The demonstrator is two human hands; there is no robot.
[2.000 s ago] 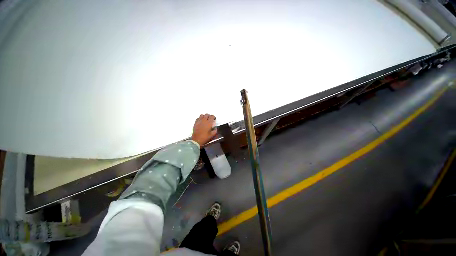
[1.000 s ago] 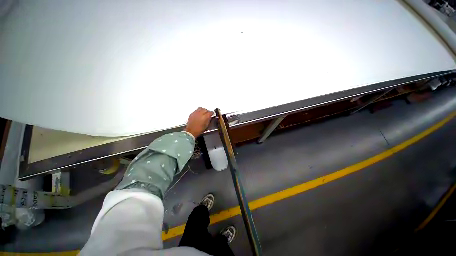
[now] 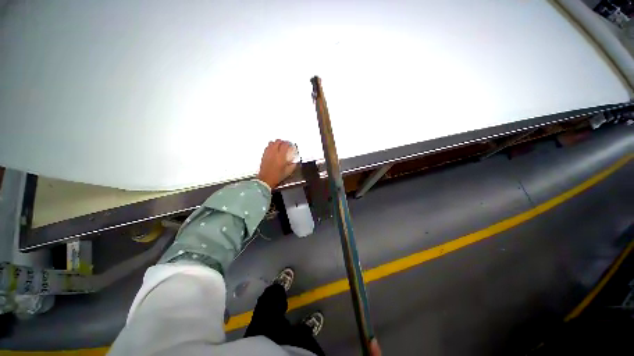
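Note:
White fabric [image 3: 208, 83] covers most of the table in front of me. My left hand [image 3: 277, 163] is at its near edge, fingers closed on a small white bit that looks like the fabric's edge; the fingertips partly hide it. A long wooden stick [image 3: 340, 201] slants from the bottom of the view up over the table edge, its far tip over the fabric. My right hand [image 3: 375, 348] is cut off by the bottom edge; only a small part shows, at the stick's lower end.
A metal table edge rail [image 3: 417, 152] runs across the view. A white rounded part [image 3: 301, 219] hangs below it. Cream table surface [image 3: 76, 198] shows at left. A taped, plastic-wrapped bundle [image 3: 35, 279] lies low at left. The grey floor [image 3: 445, 208] has a yellow line.
The stick's tip first came back to the table edge beside my left hand, then moved out over the fabric again. Part of my right hand has come into view at the bottom.

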